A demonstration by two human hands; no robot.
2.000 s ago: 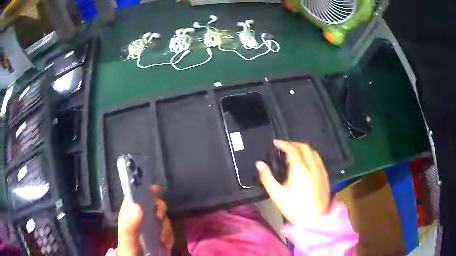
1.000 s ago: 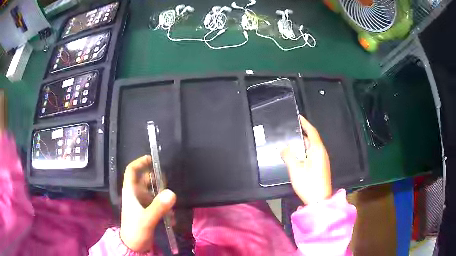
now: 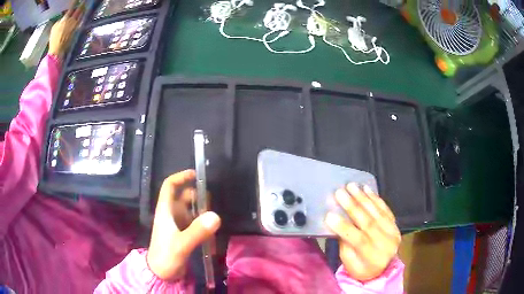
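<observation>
My left hand grips a smartphone edge-on, its thin metal side frame towards me, over the left part of the foam tray. My right hand holds a second smartphone with its silver-grey back and three-lens camera bump facing up, tilted above the tray's front right part. The black foam tray lies below both hands; its four recesses show no phone in their visible parts.
A second tray at left holds several lit phones. White earphone-like cables lie behind. A green fan stands right rear. A dark phone lies right of the tray. Another person's pink sleeve reaches in at left.
My right hand has lifted the phone out of the third recess and its back now faces up. My left hand still holds its phone edge-on. Another person's hand has appeared at upper left.
</observation>
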